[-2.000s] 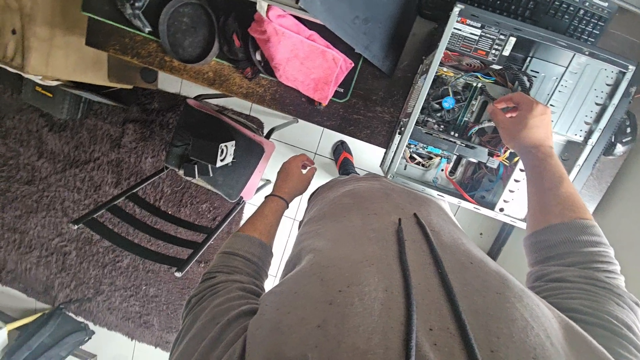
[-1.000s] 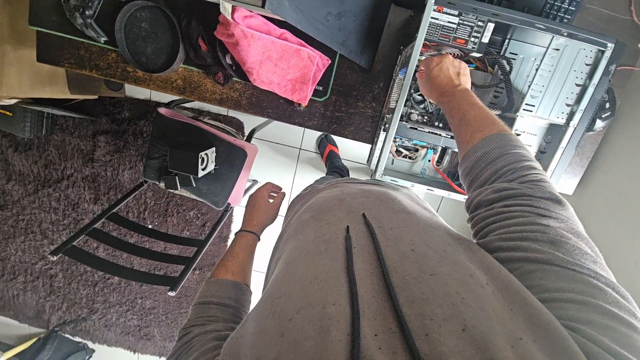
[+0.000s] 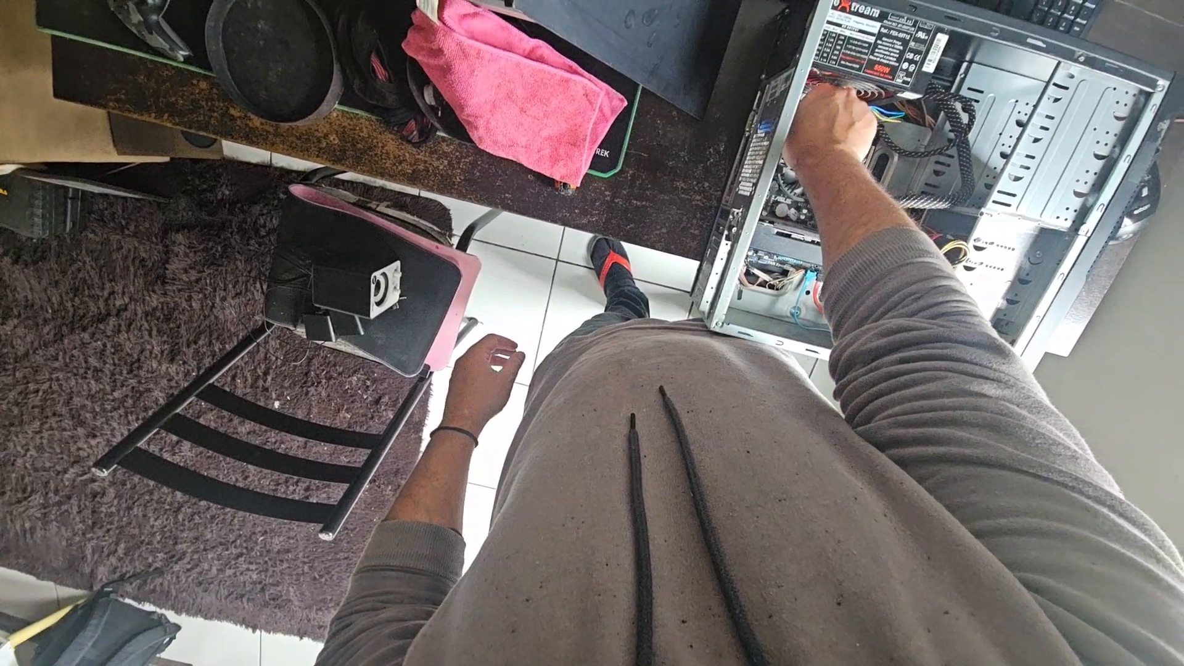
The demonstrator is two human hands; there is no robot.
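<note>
An open desktop computer case (image 3: 1036,139) stands at the upper right, its side off and its inside showing. My right hand (image 3: 835,125) reaches into it, just below the power supply unit (image 3: 879,46), among cables near the upper left inner corner; its fingertips are hidden, so what they touch cannot be told. Black braided cables (image 3: 962,148) loop to the right of my wrist. My left hand (image 3: 487,375) hangs in the air over the tiled floor, fingers curled, thumb and finger close around a small gap. Nothing can be made out in it.
The dark table (image 3: 370,176) bears a pink cloth (image 3: 518,92), a round black pan-like dish (image 3: 275,60) and a dark flat panel (image 3: 638,37). Left of my body stands a chair (image 3: 435,324) with a small speaker (image 3: 356,287) on its seat, partly over a shaggy rug (image 3: 111,370).
My right hand has moved from the middle of the case to its upper left, below the power supply. My left hand stays low beside my body. The view has shifted.
</note>
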